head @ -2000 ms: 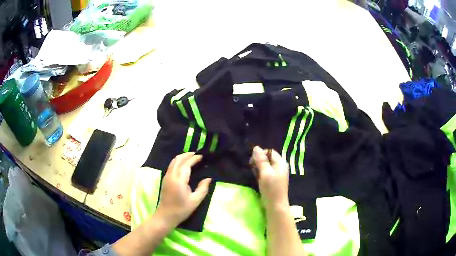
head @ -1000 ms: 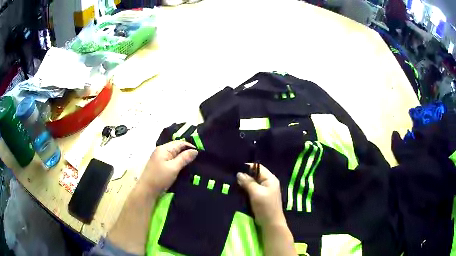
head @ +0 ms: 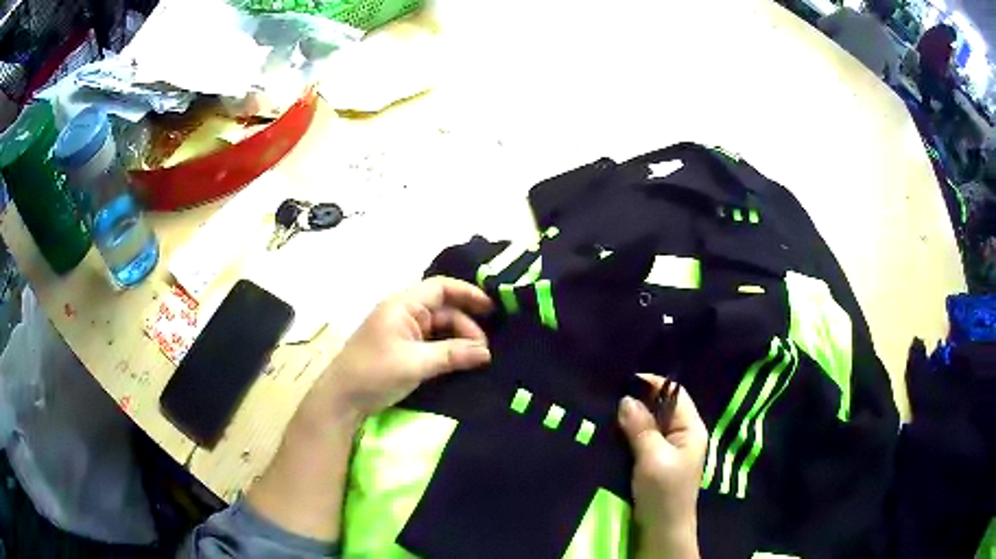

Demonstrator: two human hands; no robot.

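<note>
A black and neon-green top lies spread before me, with green stripes on its sleeve and chest. A black sleeve part with several short green bars lies between my hands. My left hand rests at the left edge of the black cloth, thumb and fingers apart. My right hand is closed around small dark thread snips, whose dark tips show above the fingers against the black cloth. I cannot tell if the blades touch the cloth.
A phone, keys, a clear blue bottle and a dark green bottle are at left. Behind them are a red tray rim and plastic bags. A dark garment heap lies at right. People are in the far right background.
The view has shifted, so the table items and top sit differently in it. My left thumb and fingers have spread from a pinch on the sleeve. My right hand still holds the snips.
</note>
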